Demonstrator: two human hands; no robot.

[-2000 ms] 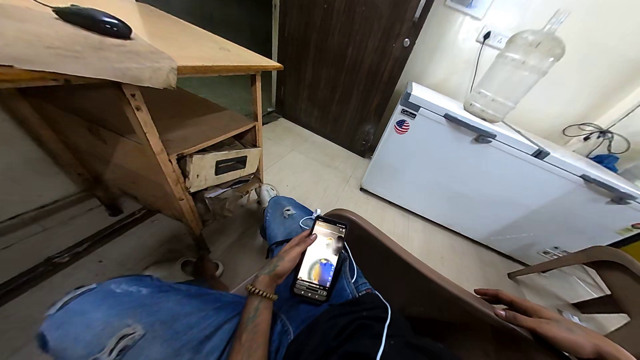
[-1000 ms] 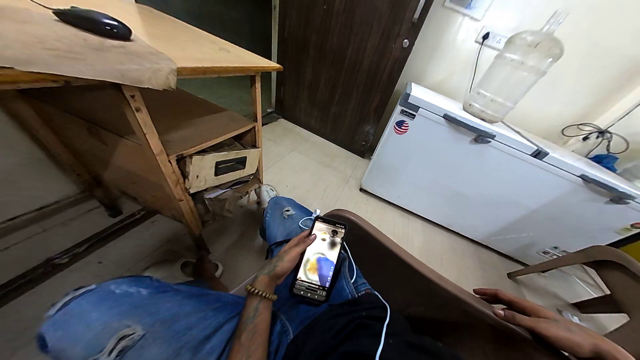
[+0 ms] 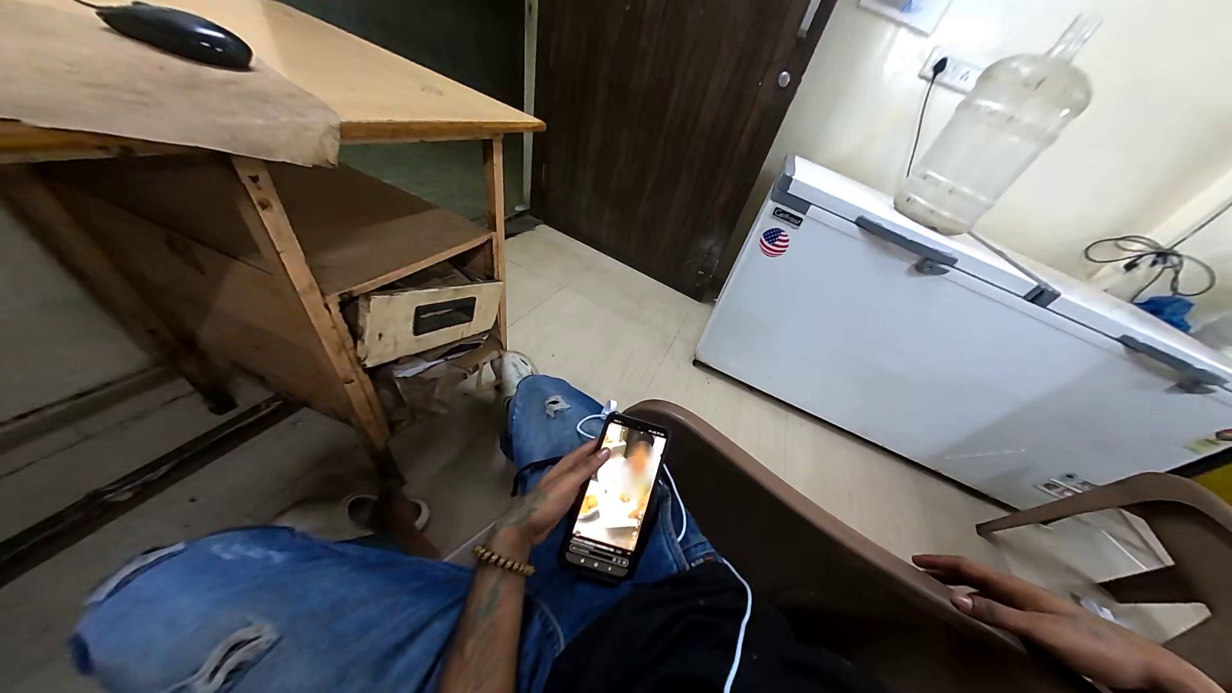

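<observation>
A smartphone (image 3: 616,496) with a lit screen lies upright along my thigh, over blue ripped jeans (image 3: 366,597). My left hand (image 3: 553,496) is at its left edge, with fingers against its side and a beaded bracelet on the wrist; how firmly it grips is hidden. A white cable (image 3: 741,616) runs from near the phone's top, past its right side and over my dark shirt. At the lower right, my right hand (image 3: 1030,611) rests on the rim of a brown plastic chair (image 3: 770,491), its fingers apart and holding nothing.
A wooden desk (image 3: 414,96) with a black computer mouse (image 3: 178,34) and an open-fronted shelf stands at left. Ahead is a dark door (image 3: 664,125). A white chest freezer (image 3: 914,327) bears a large clear bottle (image 3: 996,140); another brown chair (image 3: 1155,500) stands at right.
The picture on the phone's screen has changed. Both hands have kept their places.
</observation>
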